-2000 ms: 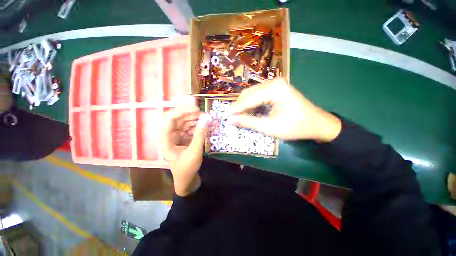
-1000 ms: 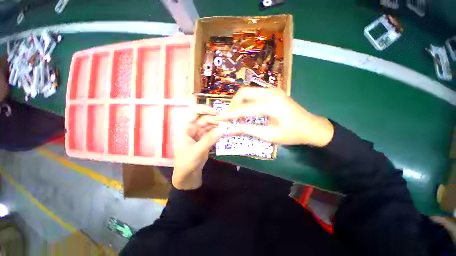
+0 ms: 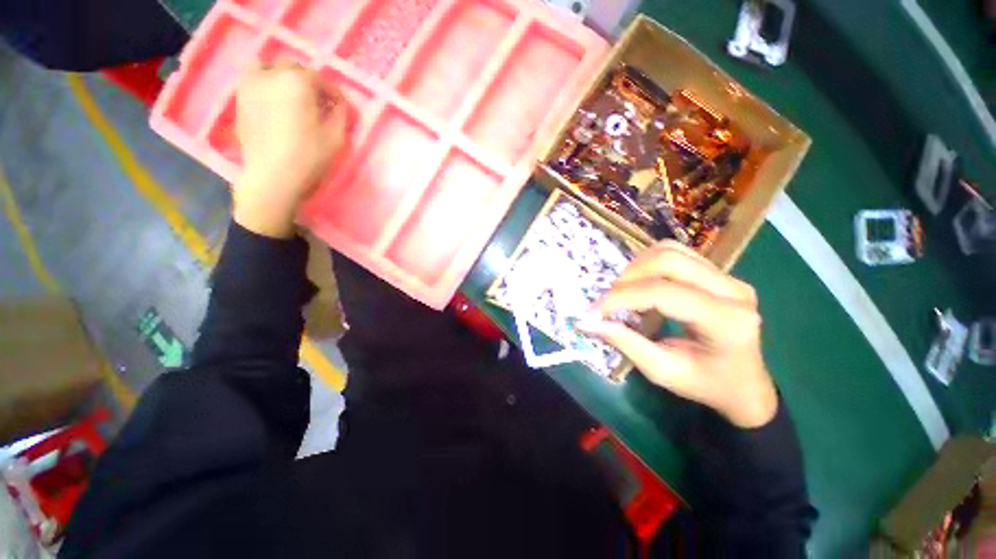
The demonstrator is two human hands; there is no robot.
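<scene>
My right hand [image 3: 699, 328] holds a white frame [image 3: 543, 358] at its corner with thumb and fingers, over the near edge of the ring box [image 3: 524, 242]. The box is full of small white rings [image 3: 579, 235]. My left hand [image 3: 282, 137] is over a near-row pocket of the pink-red compartment tray [image 3: 442, 140]; its fingertips are bent down and hidden, so what it holds cannot be told. The deeper cardboard box [image 3: 770, 191] beyond the rings holds orange-and-dark flex parts [image 3: 683, 137] and a few white rings.
White part-built units [image 3: 887, 237] lie on the green belt at the right, past a white line [image 3: 836, 284]. Another cardboard box [image 3: 945, 491] stands at the lower right. A red stool part [image 3: 644, 508] is below the bench edge. A dark sleeve [image 3: 87, 33] shows at the upper left.
The view has turned and shifted. My hands, close together over the ring box before, are now apart: the left over the tray, the right still by the rings. The white frame now shows clearly.
</scene>
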